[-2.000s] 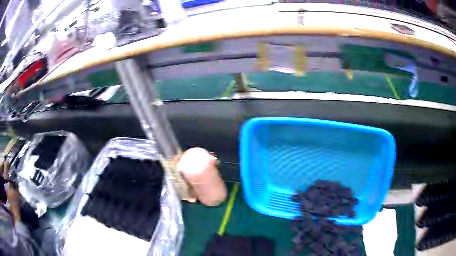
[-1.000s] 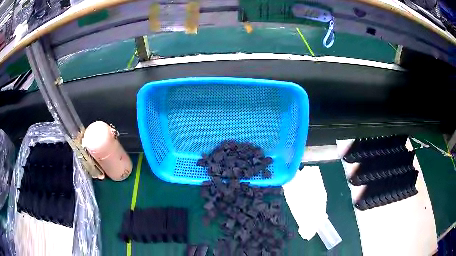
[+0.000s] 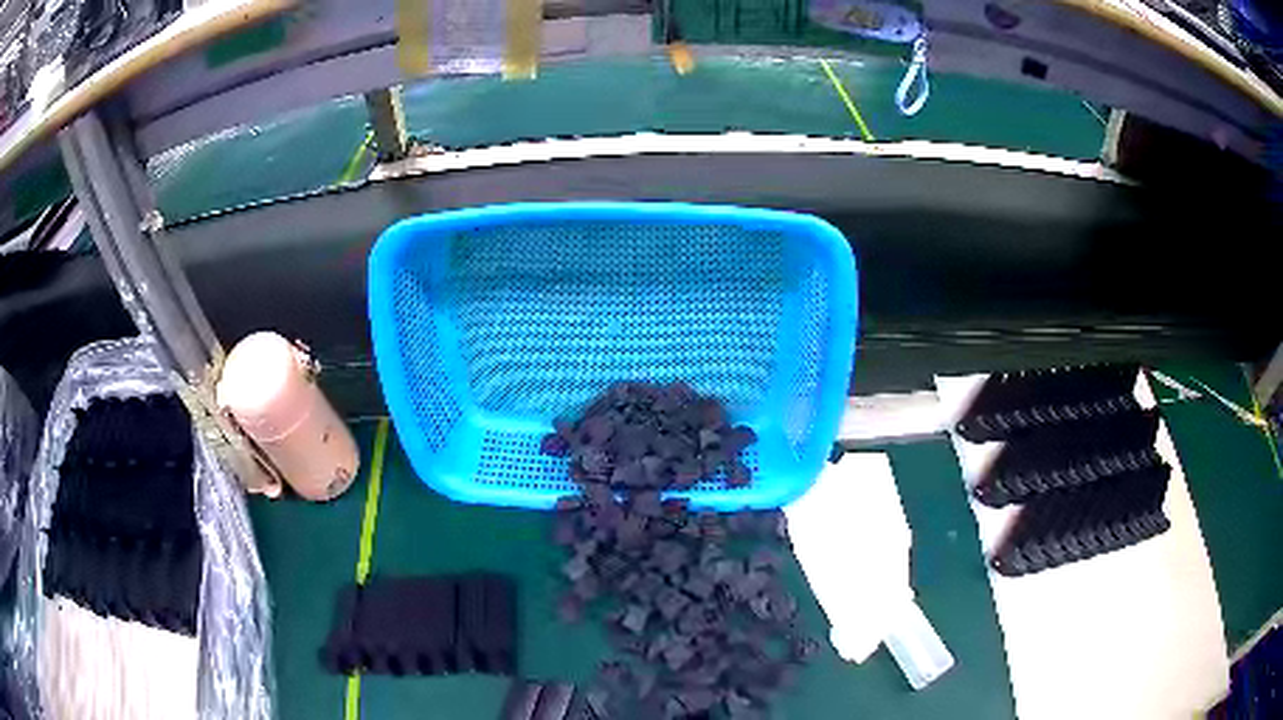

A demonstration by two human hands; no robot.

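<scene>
Neither of my hands is in the picture. A light blue perforated basket (image 3: 612,303) lies tipped towards me. Small black pieces (image 3: 690,598) spill from it in a heap onto the green mat. Left of the heap, long black parts (image 3: 422,625) lie side by side in a short row. A few more black parts (image 3: 542,701) are cut off by the bottom edge. On the right, black assemblies (image 3: 1076,471) stand in three slanting rows on a white sheet (image 3: 1105,633). A crumpled white cloth (image 3: 851,542) with a translucent end lies between the heap and the sheet.
A plastic-lined tray (image 3: 120,661) with rows of black parts is at the left. A pink bottle (image 3: 291,418) leans by a metal post (image 3: 141,232). A black strip (image 3: 971,260) runs behind the basket. A shelf with a hanging tag (image 3: 913,82) crosses the top.
The view first swung right and down, bringing the white sheet and its rows into sight. Since then it has shifted only slightly. No item has clearly been moved.
</scene>
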